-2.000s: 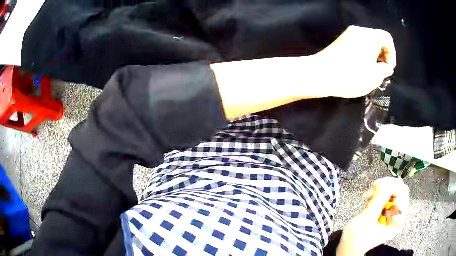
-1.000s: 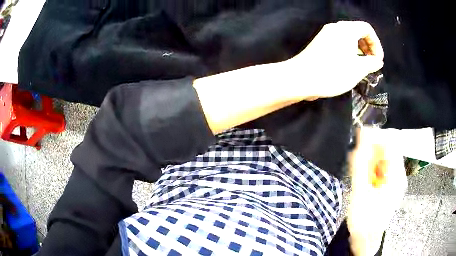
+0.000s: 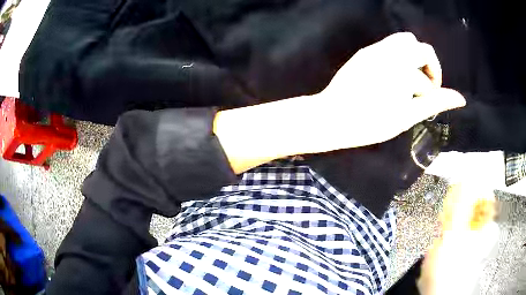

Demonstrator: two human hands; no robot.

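The black garment (image 3: 277,34) fills the top of the view and hangs over my lap. My left hand (image 3: 392,86) is closed on its edge at the upper right, thumb stretched to the right. Plaid lining (image 3: 435,141) shows just below the fingers, with a pale curved thread or line. My right hand (image 3: 464,230) is at the lower right, below the garment and apart from it. It is blurred and overexposed, with the orange body of the thread snips (image 3: 481,213) showing in it. The blades cannot be made out.
A checked apron (image 3: 259,248) covers my lap. A red stool (image 3: 34,132) and a blue crate (image 3: 20,248) are at the left. A white table edge (image 3: 26,52) shows at the upper left. Plaid cloth (image 3: 515,168) is at the right edge.
My right hand rose toward the lining, then moved away to the right with the snips. My left hand has shifted slightly, and its thumb now points right.
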